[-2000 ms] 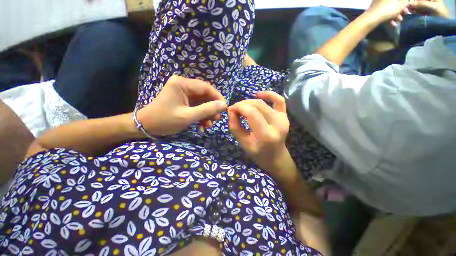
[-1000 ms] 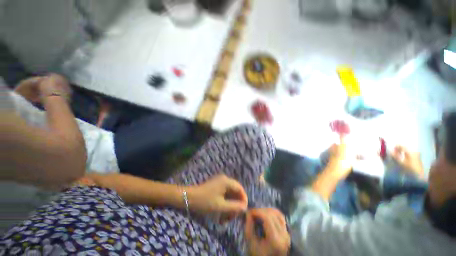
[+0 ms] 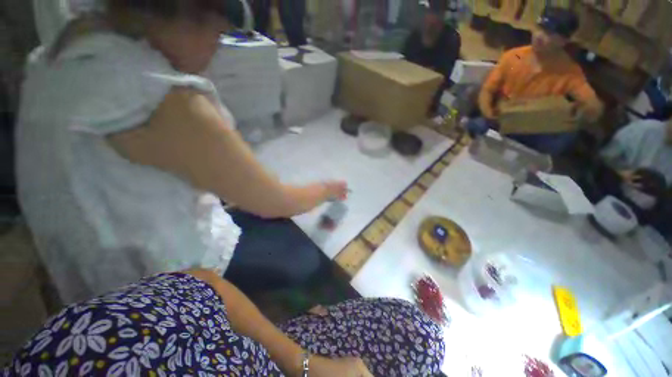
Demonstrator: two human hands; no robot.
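Observation:
My left hand (image 3: 346, 367) is cut off by the bottom edge; only its back and the bracelet at the wrist show, above my patterned lap. Its fingertips and anything in them are out of the picture. My right hand is not in view. On the white table nearest me lies a loose heap of red parts (image 3: 429, 298). A second red heap (image 3: 538, 367) is at the bottom edge. A clear plastic tub or bag (image 3: 471, 286) with dark red parts stands beside the first heap. A round yellow-brown tray (image 3: 444, 241) with a dark centre lies behind them.
A person in white (image 3: 125, 147) stands close at left, arm over the left table. A wooden strip (image 3: 390, 217) splits the tables. A yellow item (image 3: 567, 311) and pale teal lamp head (image 3: 582, 355) are at right. Cartons (image 3: 387, 85) and a person in orange (image 3: 541, 74) are beyond.
The view has swung up and away from my lap. My left hand has shifted to the bottom edge and my right hand has left the picture. The person at left now stands, reaching over the table.

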